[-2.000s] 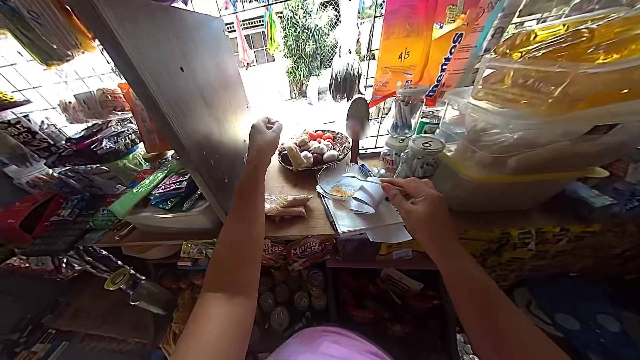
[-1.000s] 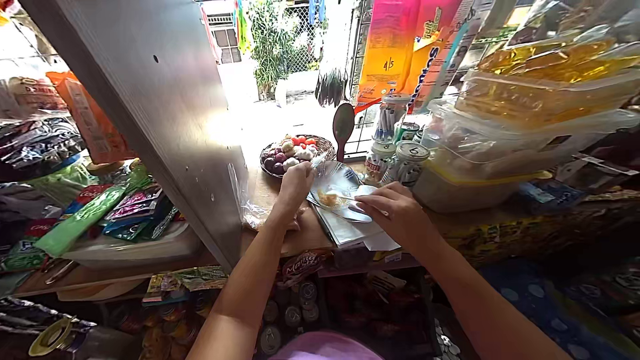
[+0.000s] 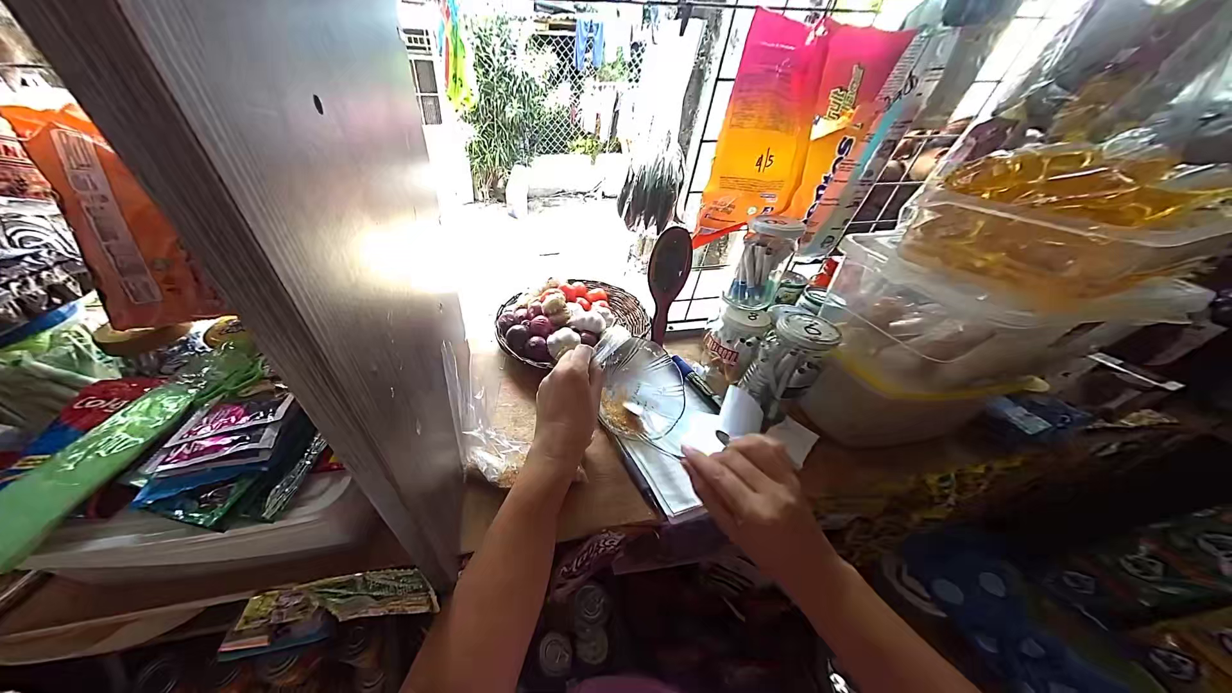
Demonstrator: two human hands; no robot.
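My left hand (image 3: 568, 399) grips the rim of a clear glass bowl (image 3: 659, 380), which is tilted and has some brown food at its lower side. My right hand (image 3: 756, 491) has its fingers closed on a thin utensil, mostly hidden, just right of the bowl. Beneath the bowl lie white papers or a notebook (image 3: 674, 486), with a pen (image 3: 695, 381) beyond. A wicker basket (image 3: 630, 313) of garlic, red onions and tomatoes stands behind my left hand. Beside it is an upright dark hairbrush or hand mirror (image 3: 670, 274); which one cannot be told.
Jars and cans (image 3: 791, 351) stand behind the papers. Stacked plastic tubs (image 3: 866, 399) are at the right. A wooden post (image 3: 327, 241) rises at the left, with a clear plastic bag (image 3: 496, 448) by its foot. Sachets (image 3: 221, 443) lie farther left; orange packets (image 3: 765, 125) hang on the grille.
My left hand, raised and away from the bowl two seconds ago, has come down to its rim. The bowl is now more tilted. My right hand has drawn back from over the bowl.
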